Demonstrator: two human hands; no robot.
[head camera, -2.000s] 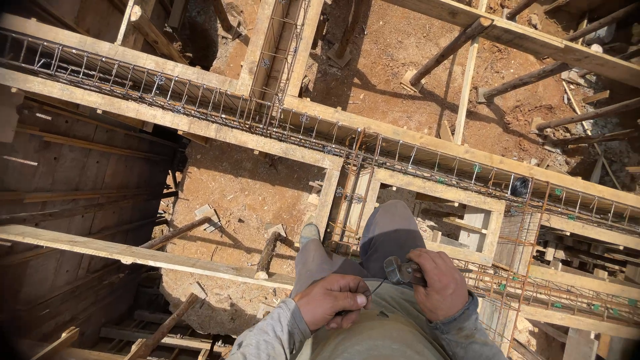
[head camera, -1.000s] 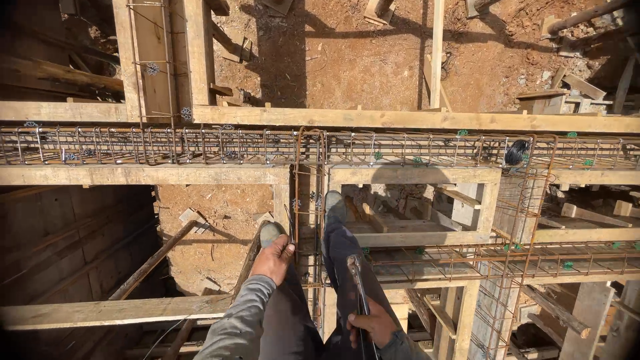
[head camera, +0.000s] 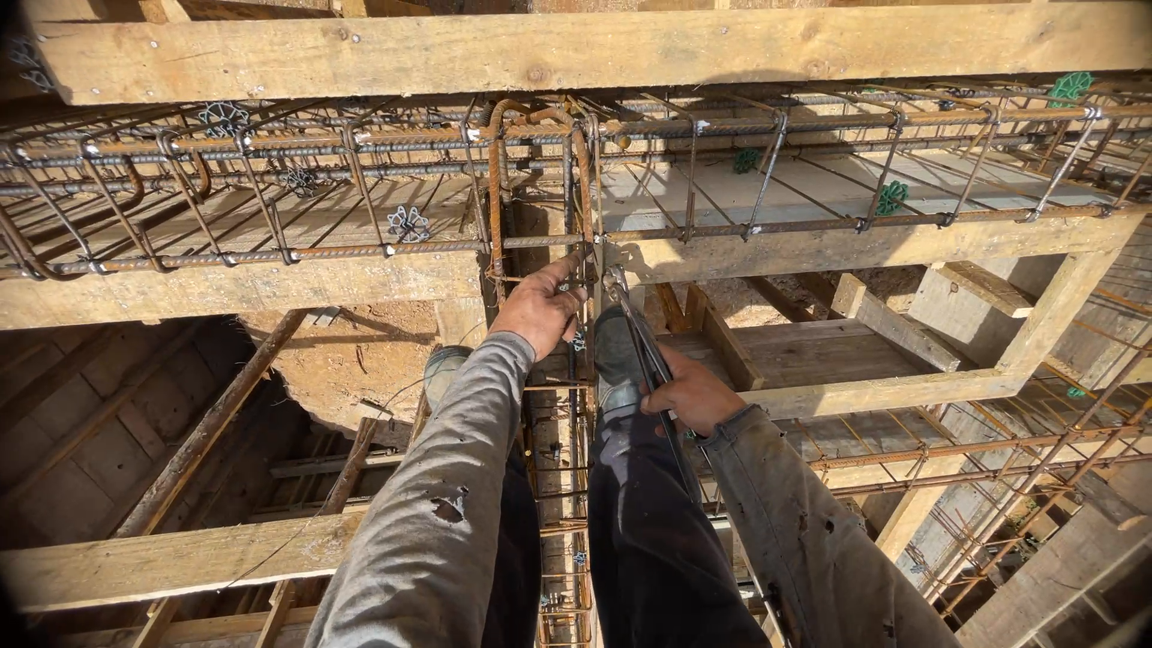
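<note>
My left hand reaches to the joint of two rebar cages, its fingers at a stirrup corner beside the lower long bar. Whether its fingers pinch a wire there cannot be told. In my right hand are long-handled steel nippers, their head close to the same joint, just right of my left fingertips. Whether the jaws are closed is not clear. Bent rusty rebar hooks rise from the joint. A narrow rebar cage runs between my legs.
My shoes stand on either side of the narrow cage. Timber formwork boards edge the long cage, which holds green plastic spacers and grey ones. Deep openings lie left and right, with a slanting wooden pole at the left.
I am bent down much nearer to the rebar. My left hand has reached forward to the cage joint, and the nippers' head is now beside it. Two seconds ago both hands were near my lap.
</note>
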